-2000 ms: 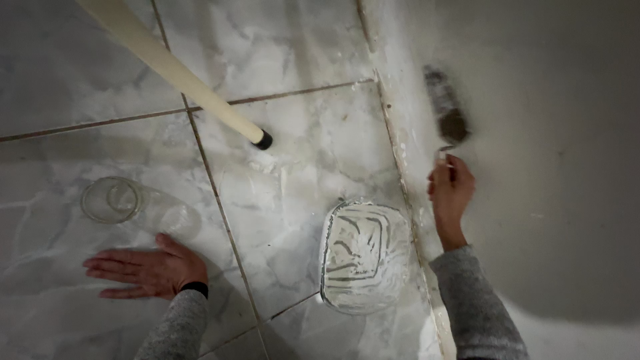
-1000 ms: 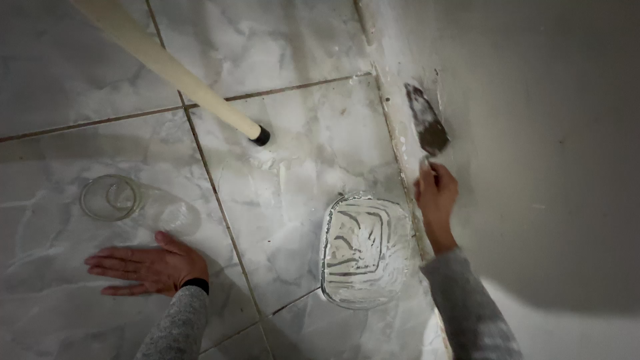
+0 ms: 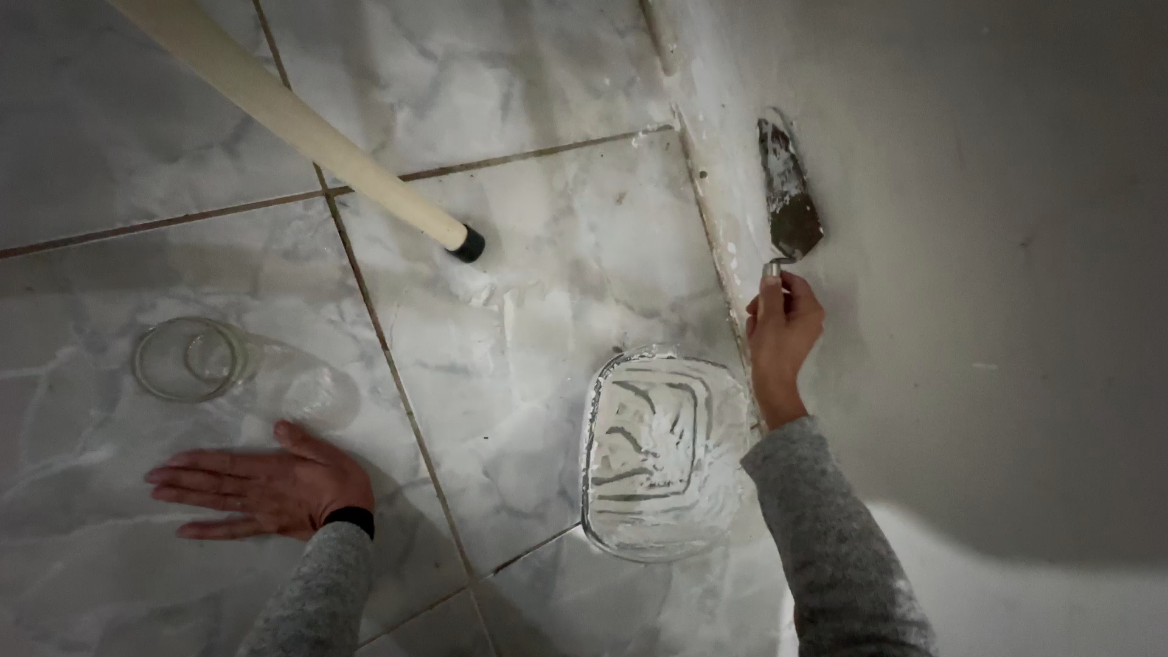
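My right hand (image 3: 783, 333) grips the handle of a small pointed trowel (image 3: 790, 196). White material is smeared on the trowel's blade, which lies against the grey wall (image 3: 985, 301) just above the floor edge. Flat on the marbled floor tiles (image 3: 511, 383), my left hand (image 3: 265, 488) has its fingers spread and holds nothing. Near its fingertips stands a clear round glass (image 3: 192, 359). A clear square container (image 3: 662, 456) with white paste streaked inside sits on the floor, left of my right forearm.
A cream-coloured pole (image 3: 365, 173) with a black end cap slants in from the upper left and rests on the tiles. White residue marks the joint (image 3: 712, 228) between floor and wall. Dark grout lines cross the floor.
The right hand and trowel first moved left toward the wall's base, and now the blade is angled more upright, slightly farther from the edge. The left hand has stayed in place.
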